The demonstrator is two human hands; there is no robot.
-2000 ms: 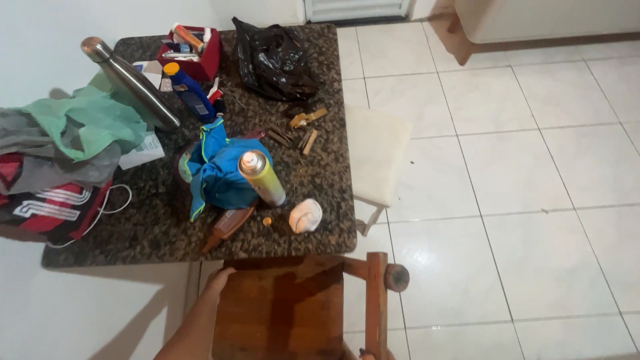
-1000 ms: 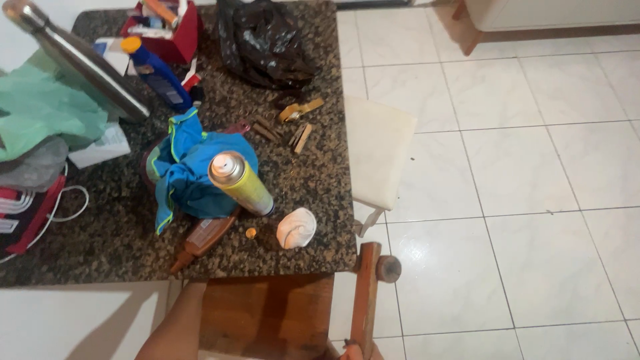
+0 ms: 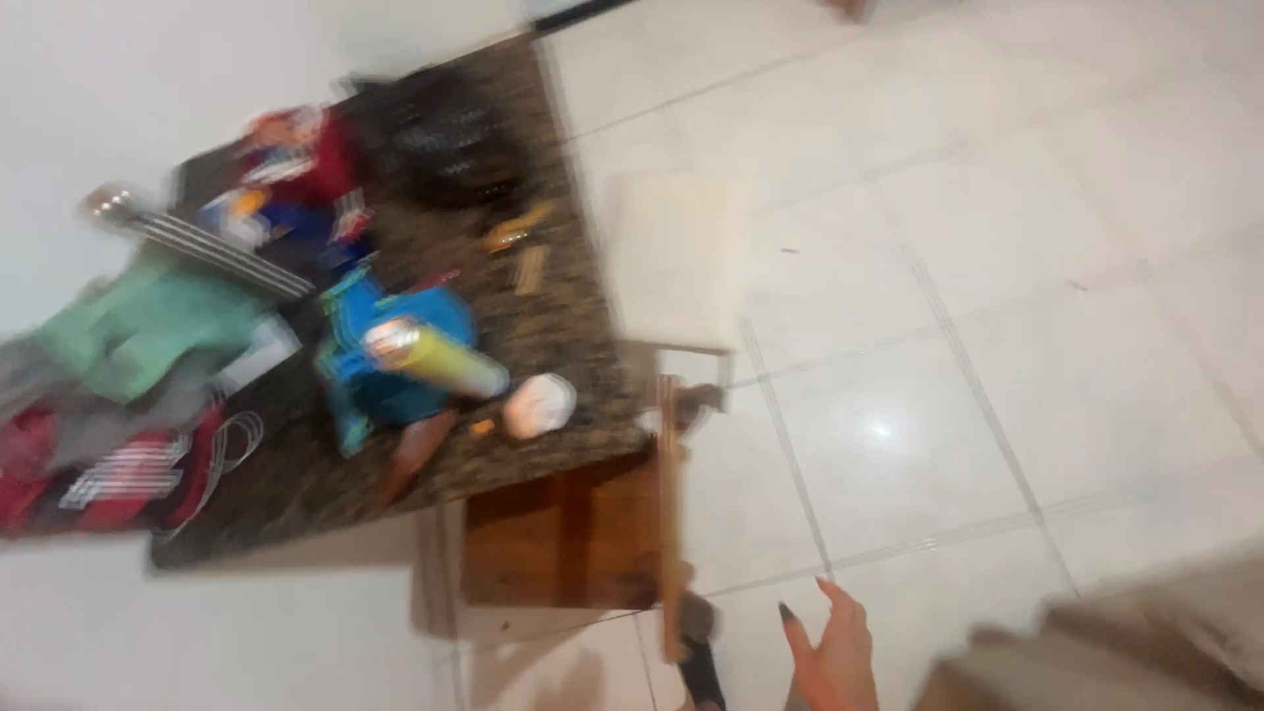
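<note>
The view is blurred. My right hand (image 3: 837, 647) is at the bottom, right of the wooden chair (image 3: 563, 533), its fingers apart and nothing seen in them. A strip of floor lies between hand and chair. My left hand is out of view. The chair stands against the near edge of the granite table (image 3: 326, 494). On the table are a spray can (image 3: 449, 360) beside a blue cloth (image 3: 395, 385), a round whitish object (image 3: 540, 406), a metal bottle (image 3: 212, 247), a red box (image 3: 331, 158) with things in it and a black plastic bag (image 3: 444, 138).
A pale stool or chair seat (image 3: 676, 257) stands by the table's right edge. Green cloth or plastic (image 3: 148, 321) and a red and black bag or garment (image 3: 128, 469) lie at left. White floor tiles (image 3: 889, 375) spread to the right. A brownish fabric-like surface (image 3: 1096, 642) is at lower right.
My left hand, earlier at the chair's left side, has gone out of view. My right hand, earlier at the chair's right post, is now off it to the right. The view has swung and tilted.
</note>
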